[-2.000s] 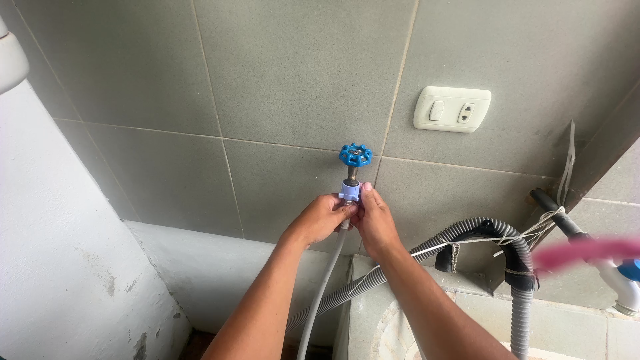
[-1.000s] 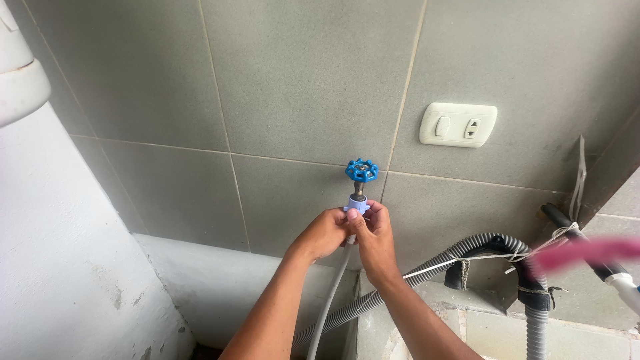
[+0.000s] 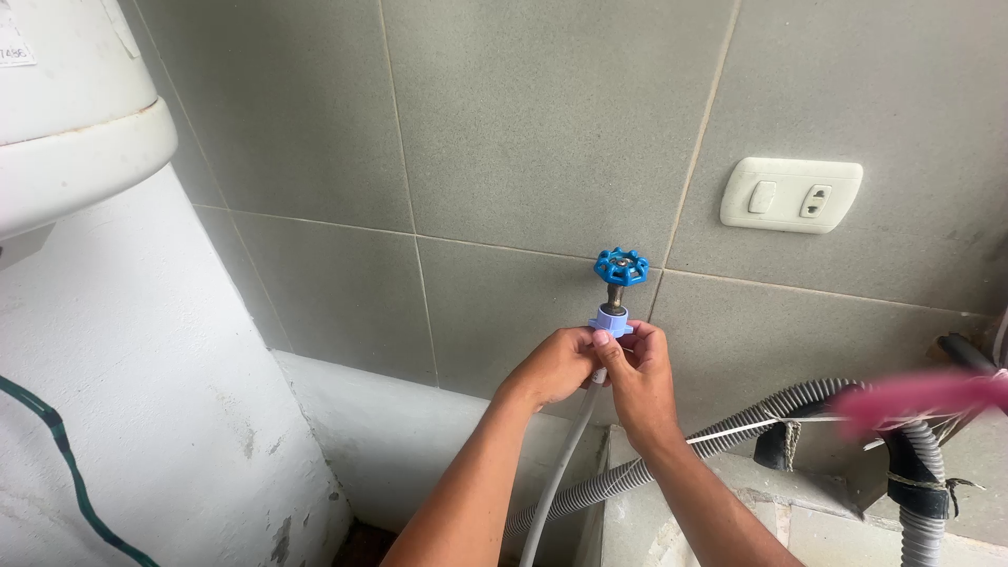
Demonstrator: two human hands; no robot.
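A tap with a blue handwheel stands out before the tiled wall, a light purple plastic nut around its lower end. Both hands meet just below it. My left hand has its fingers at the joint of nut and hose, partly behind the other hand. With thumb and fingers, my right hand grips the nut's lower side. A thin grey hose hangs down from between the hands; its top end is partly hidden by the fingers.
A white switch and socket plate is on the wall at right. A grey corrugated hose, tied with string, curves behind my right forearm. A blurred pink object is at right. At left are a white tank and a green cable.
The view has shifted left, bringing more of the white tank and the green cable into sight. Both hands stay at the nut; the right thumb now lies across its lower front.
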